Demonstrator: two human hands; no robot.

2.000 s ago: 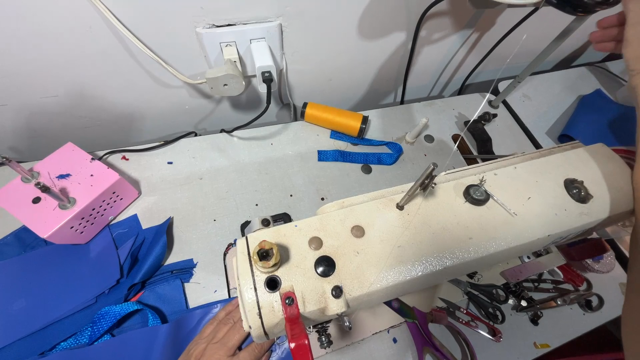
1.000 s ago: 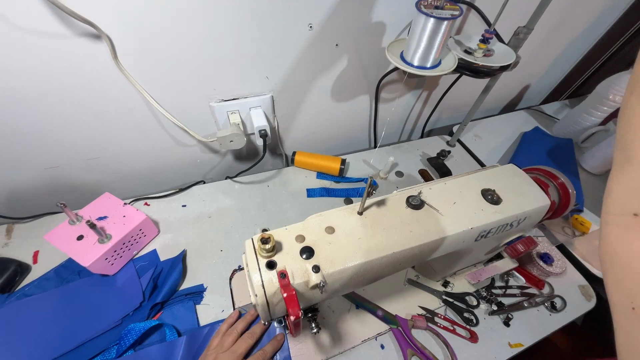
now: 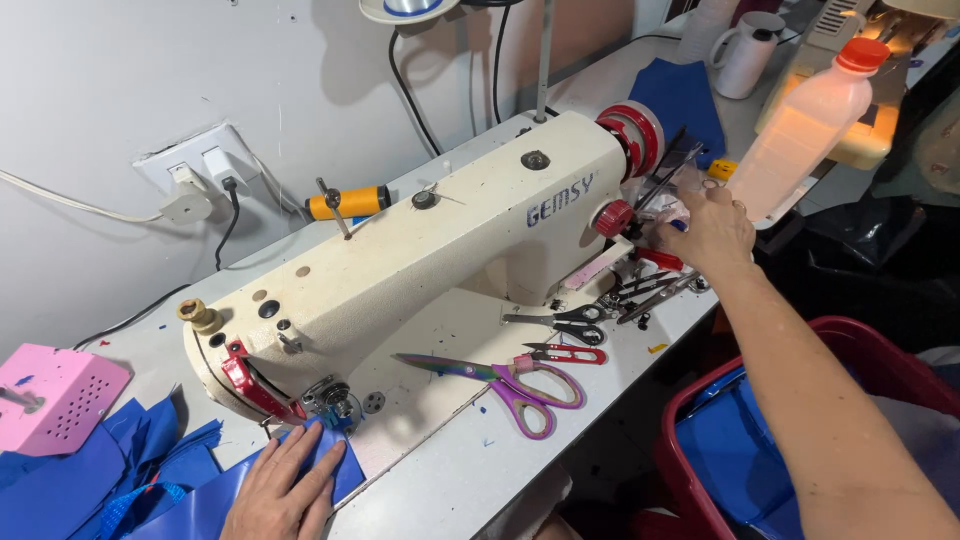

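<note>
My left hand [image 3: 289,480] lies flat, fingers spread, on blue coated fabric [image 3: 217,499] beside the needle area of a cream Gemsy sewing machine [image 3: 420,255]. The fabric's end is close to the presser foot [image 3: 330,420]. My right hand [image 3: 709,225] reaches past the machine's red handwheel [image 3: 634,139], fingers bent over a cluttered heap of small things [image 3: 667,210]; whether it grips anything there cannot be told. Purple-handled fabric shears [image 3: 525,386], red thread snips [image 3: 566,353] and black-handled scissors [image 3: 581,324] rest on the machine bed and table.
A pink box [image 3: 60,397] and blue fabric pieces [image 3: 60,480] are at the left. An orange thread spool [image 3: 349,202] lies behind the machine. A plastic bottle with a red cap [image 3: 806,135] stands right of my right hand. Below is a red tub [image 3: 675,420] holding blue material.
My right hand has come into view at the small things beyond the handwheel. My left hand stays on the blue fabric by the needle area. The view has shifted to the right.
</note>
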